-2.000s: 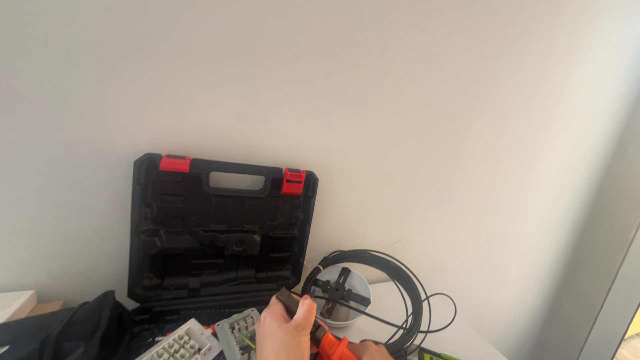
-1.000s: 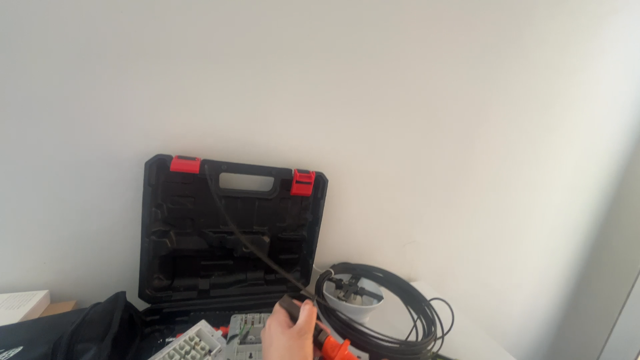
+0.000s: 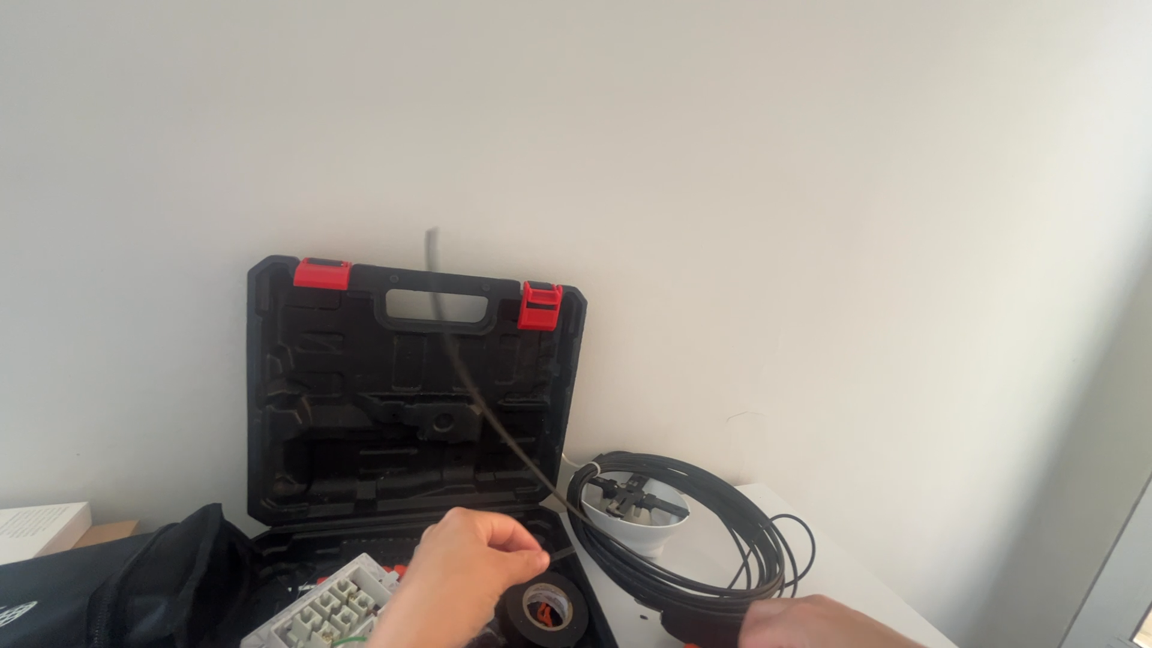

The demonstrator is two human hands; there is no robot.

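My left hand (image 3: 459, 571) is at bottom centre, thumb and forefinger pinched on a short, blurred dark strand. Beside it a roll of black electrical tape (image 3: 574, 616) lies in the black tool case (image 3: 414, 378). My right hand (image 3: 814, 621), partly cut off by the bottom edge, is closed on a black tool (image 3: 706, 623) with a bit of orange, its form mostly hidden. A coil of black cable (image 3: 747, 531) circles a white bowl-shaped fitting (image 3: 643, 537) with a black bracket. One loose, blurred cable end (image 3: 490, 418) rises across the case lid.
The case lid stands against the wall. A grey-white terminal housing (image 3: 319, 612) with a green wire lies at the case's front. A black fabric bag (image 3: 117, 576) and a white box (image 3: 45, 529) are at left. The white tabletop (image 3: 855, 576) extends right under the coil.
The dark and orange tool, in my left hand earlier, is now low at the right by my right hand. My left hand's fingers have come together in a pinch. The loose cable end rose into view.
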